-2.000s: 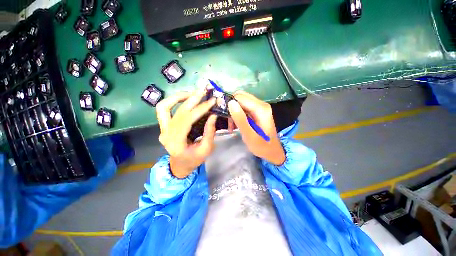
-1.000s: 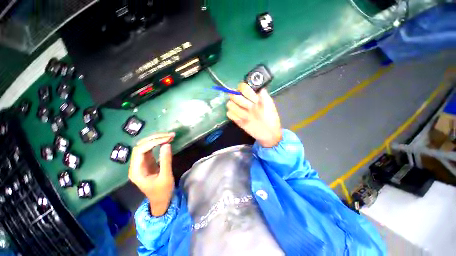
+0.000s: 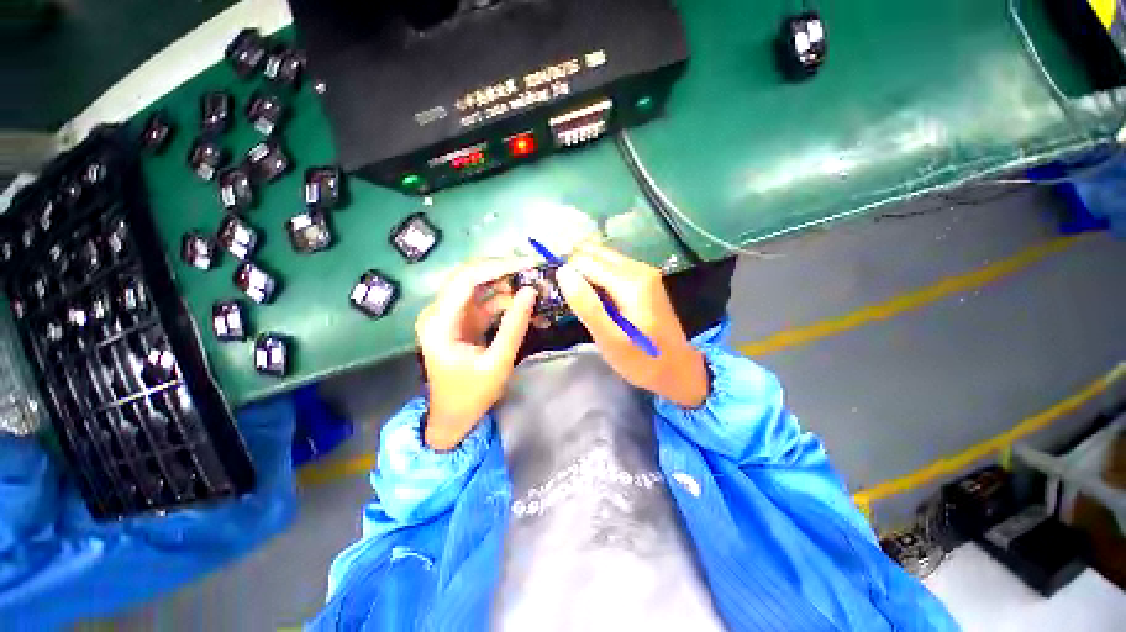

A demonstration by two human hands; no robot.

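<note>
A black square module (image 3: 540,282) is held between my two hands just off the front edge of the green mat. My left hand (image 3: 475,340) pinches its left side with thumb and fingers. My right hand (image 3: 624,309) grips its right side and also holds the blue stick tool (image 3: 632,331), whose tip points up past the module. The fingers hide much of the module. The black test fixture (image 3: 519,124) stands behind, with red lit displays on its near face.
Many loose modules (image 3: 311,230) lie on the green mat (image 3: 790,161) at the left, and one (image 3: 805,45) at the right. A black parts tray (image 3: 148,407) with modules is at far left. A cable (image 3: 692,228) runs from the fixture. Blue-clothed people show at both edges.
One second ago my right hand held a module out to the right with its round face showing, and my left hand was empty. Now both hands are together on a module. The camera view has turned.
</note>
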